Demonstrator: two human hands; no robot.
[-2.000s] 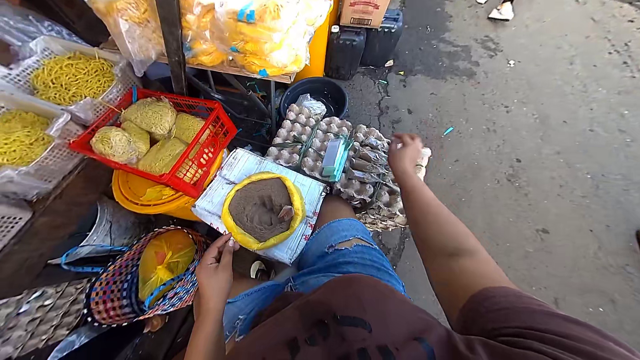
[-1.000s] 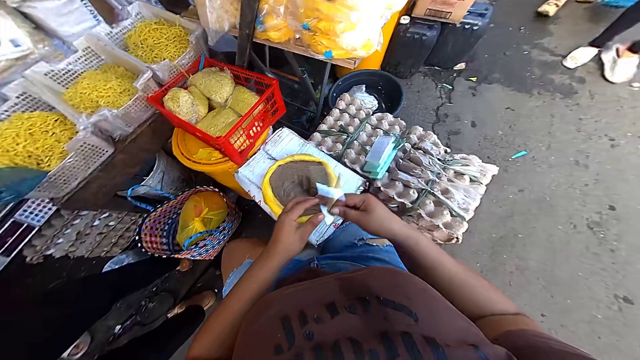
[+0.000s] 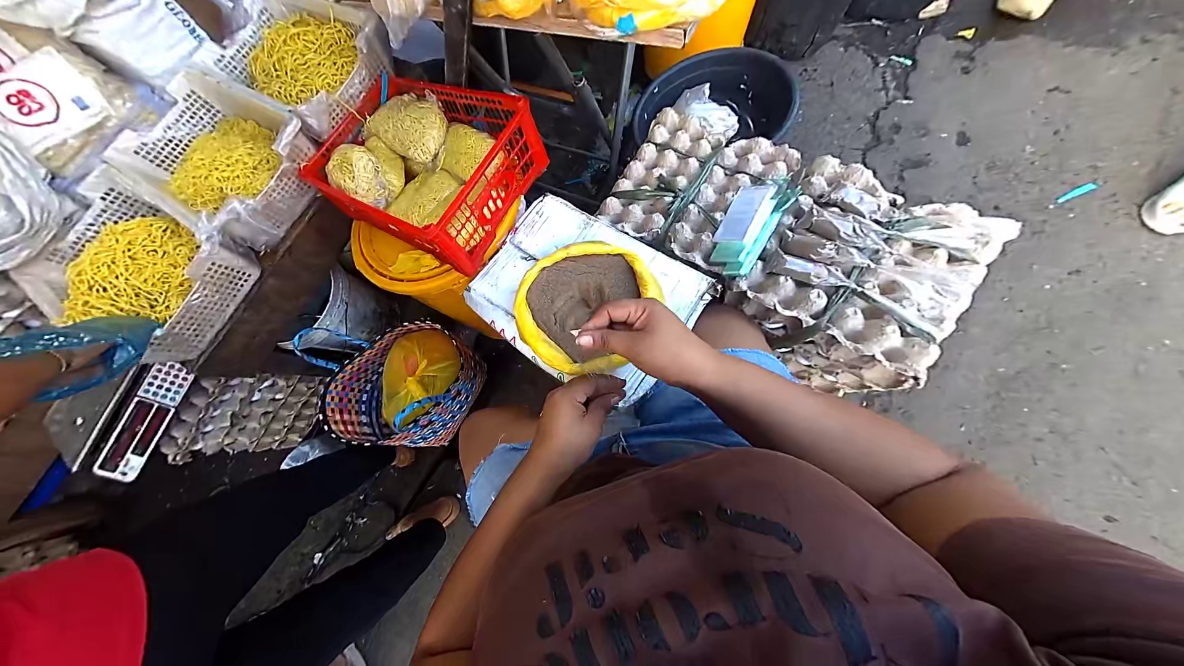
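My right hand [image 3: 643, 340] is over the near edge of a yellow-rimmed bag [image 3: 650, 285] of grey-brown powder [image 3: 578, 287]. Its thumb and fingers pinch something small and pale, probably a scoop tip, too small to name surely. Just below the rim, my left hand [image 3: 578, 416] has its fingertips drawn together; whether it holds something thin I cannot tell. The bag rests on a white-covered box [image 3: 499, 277] in front of my knees. Small plastic packets [image 3: 743, 227] lie in a stack on egg trays [image 3: 768, 159] to the right.
A red crate [image 3: 476, 217] of bagged noodles sits on a yellow bucket [image 3: 398, 268]. White baskets of yellow noodles [image 3: 129, 270] and a scale [image 3: 145, 421] are at the left. A woven basket [image 3: 347, 398] stands near my left knee, by another person's legs [image 3: 277, 546]. Behind is a black basin [image 3: 782, 97].
One second ago both hands met over the bag with a small pale packet; now they are apart and that packet no longer shows. Two seconds ago my right hand was over the egg trays.
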